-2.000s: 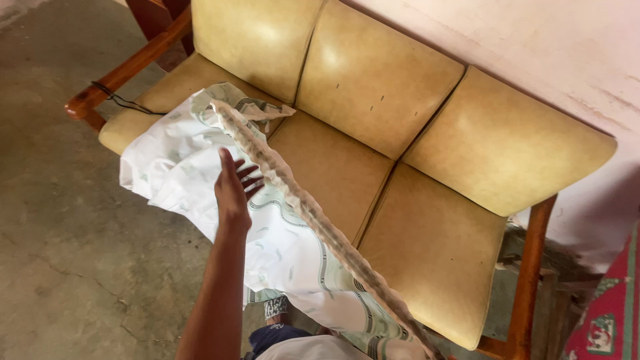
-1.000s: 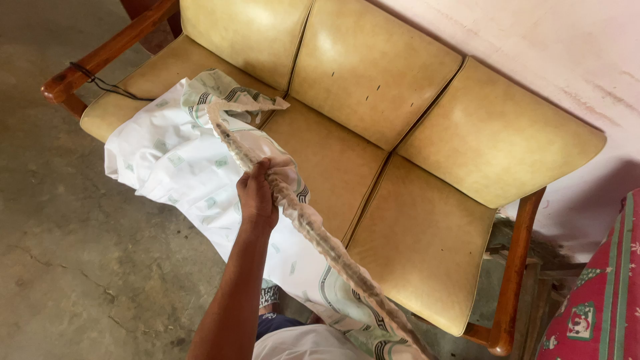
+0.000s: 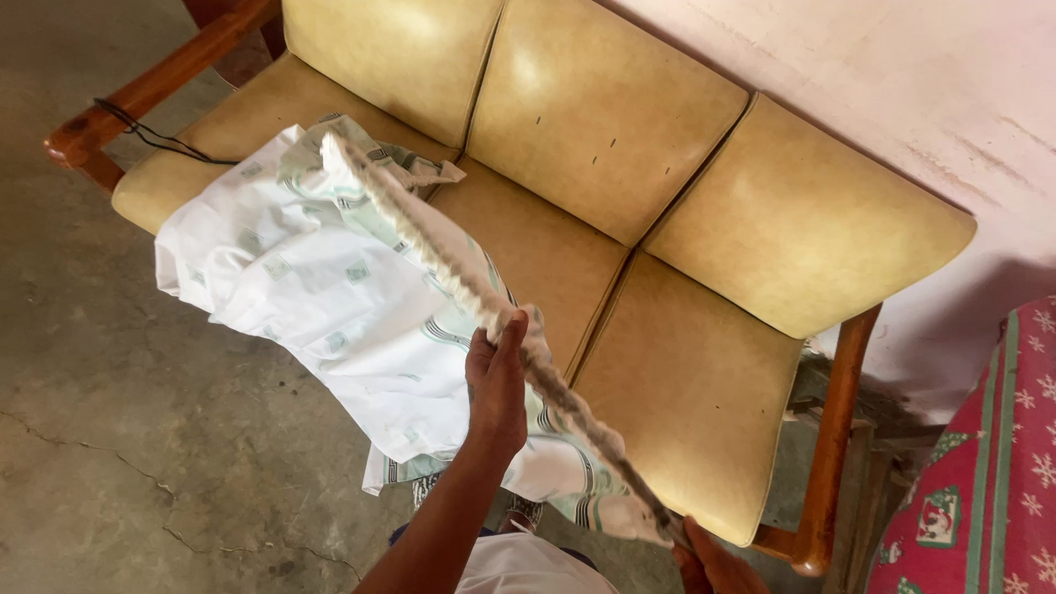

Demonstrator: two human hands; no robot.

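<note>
A white cloth (image 3: 330, 322) with pale green squares and bands drapes over the left seat of a sofa and hangs toward the floor. Its gathered edge lies bunched along a long thin rod (image 3: 577, 412), which runs diagonally from the upper left to the lower right. Around the middle of the rod and its gathered cloth, my left hand (image 3: 499, 384) is closed. My right hand (image 3: 714, 561) grips the rod's lower right end at the bottom of the view; part of this hand is cut off by the frame.
Behind the cloth stands a sofa with yellow-tan cushions (image 3: 610, 124) and wooden arms (image 3: 837, 445). A thin black cord (image 3: 157, 136) loops over its left arm. At the lower right is a red patterned fabric (image 3: 973, 495). Cracked concrete floor (image 3: 124, 371) lies at the left.
My left hand, open beside the rod two seconds ago, closed on it, then moved down along it toward the lower right. My right hand has come into view at the rod's lower end.
</note>
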